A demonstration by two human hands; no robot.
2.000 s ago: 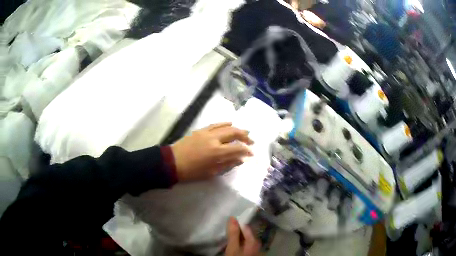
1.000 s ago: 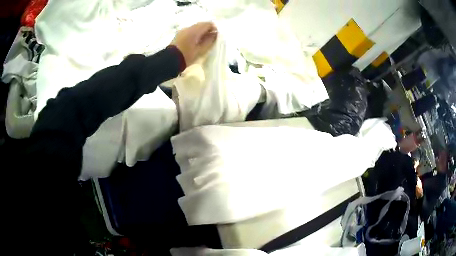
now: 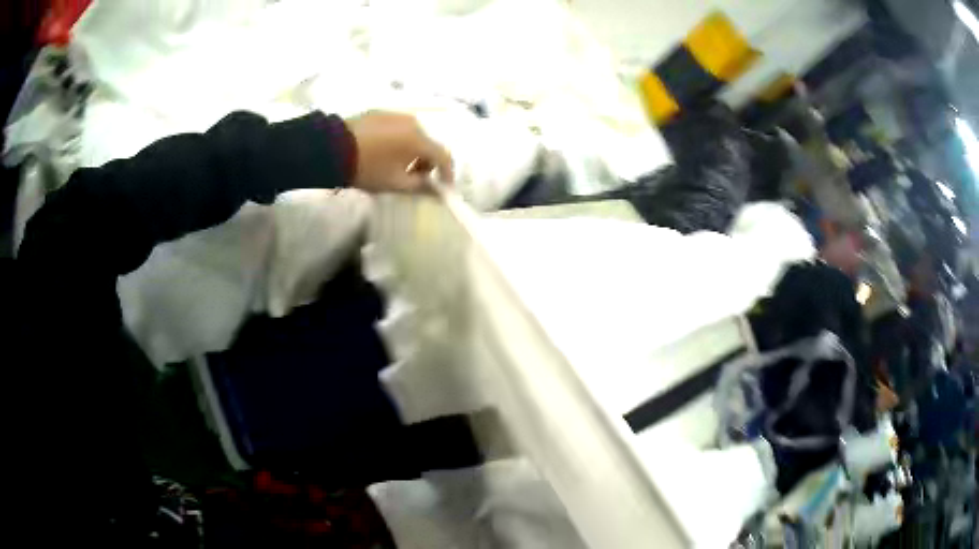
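Note:
My left hand grips the end of a white fabric piece. The piece hangs taut and blurred from my fingers down to the bottom edge of the picture. Behind it, a smooth white fabric stack lies on the pale table. Another white piece lies at the bottom centre. My right hand is not in view.
A large heap of loose white fabric fills the top left. A black plastic bag and a yellow-black striped marking are behind. A dark blue panel is below the heap. Grey tape loops are at the right.
My left hand has come down from the heap and now holds a white piece stretched across the stack. The view turned from the machine to the heap between the earlier frames.

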